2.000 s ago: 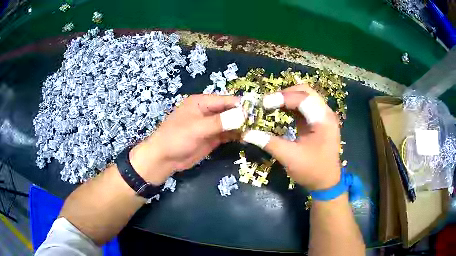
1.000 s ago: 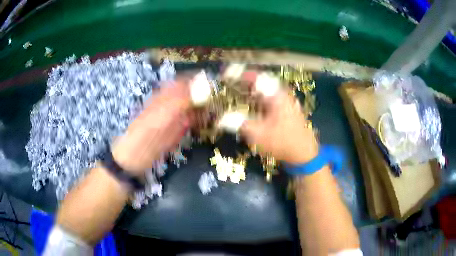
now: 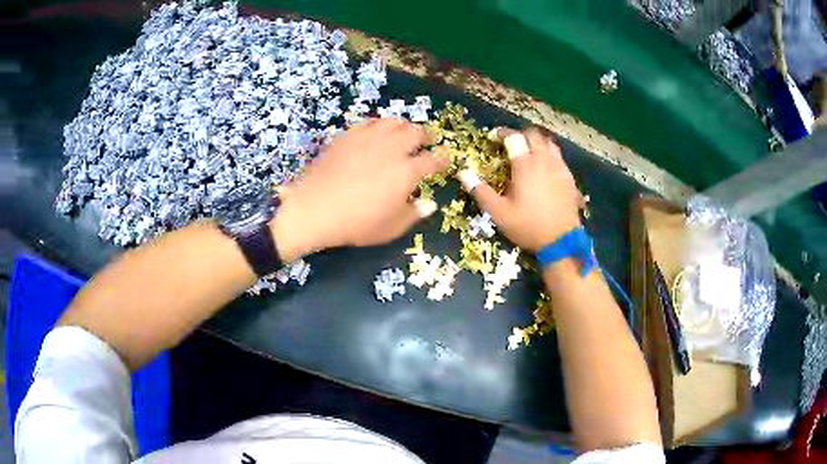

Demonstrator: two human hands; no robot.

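Note:
My left hand (image 3: 367,186) lies palm down between the silver-grey pile and the brass pieces, its fingertips at the left edge of the brass pile; whether it holds anything is hidden. My right hand (image 3: 535,195) reaches into the right side of the brass pile (image 3: 467,136), thumb and index finger apart, with white wraps on them; I cannot tell if a piece is between its fingertips. The large pile of silver-grey pieces (image 3: 209,118) lies at the left. A lone silver-grey piece (image 3: 389,284) lies below my left hand, near loose brass pieces (image 3: 435,275).
The green conveyor (image 3: 562,54) with a worn edge (image 3: 508,98) runs behind the table, one small piece (image 3: 608,81) on it. A cardboard tray (image 3: 712,399) with a clear bag (image 3: 739,281) and a slim black object (image 3: 668,317) is at the right. A blue bin (image 3: 54,299) is at lower left.
The hands, close together over the brass pieces before, are now apart and lowered to the pile. The view has shifted and turned, showing more of the wearer's white clothing.

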